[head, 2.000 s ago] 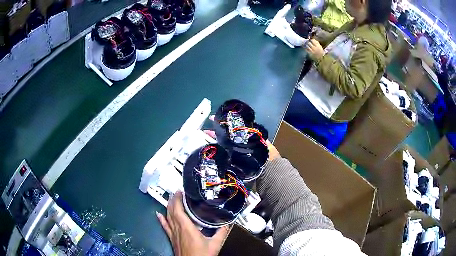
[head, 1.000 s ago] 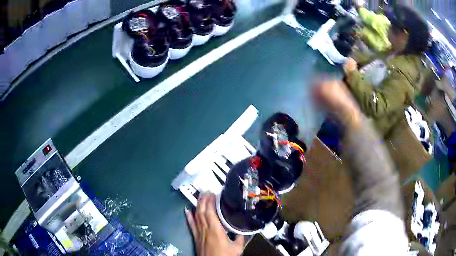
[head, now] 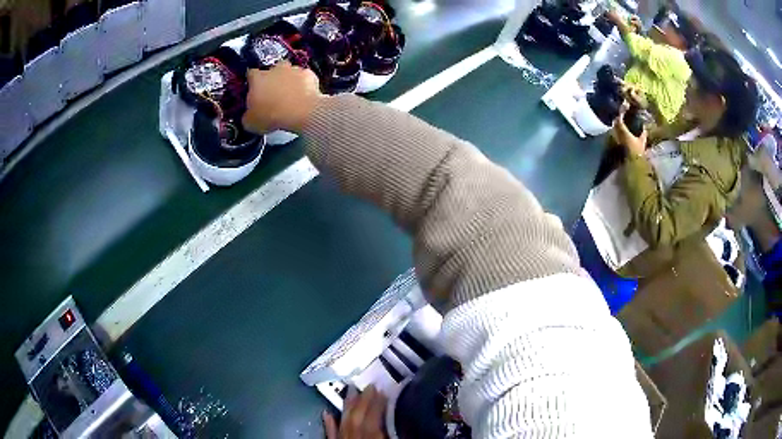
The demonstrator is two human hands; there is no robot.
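A row of several open camera units [head: 225, 169], white below with black bowls and coloured wires, stands on the green bench at the upper left. My right hand [head: 283, 99] reaches over the bench to the nearest units of this row; its fingertips are at a black housing, and whether they grip it is hard to tell. Another white unit with flat brackets [head: 377, 343] lies at the lower middle, partly hidden by my right sleeve. My left hand [head: 363, 415] is at its lower left side, cut off by the bottom edge; its hold is unclear.
A metal screw feeder [head: 73, 369] stands at the lower left, beside clear plastic [head: 201, 411]. A person in a green jacket [head: 686, 184] works at the right with a white unit [head: 583, 107]. Open cardboard boxes [head: 682, 291] stand below the bench edge at the right.
My right hand has left the near units, swung across the bench and reached the row at the upper left. My left hand has stayed beside the near units.
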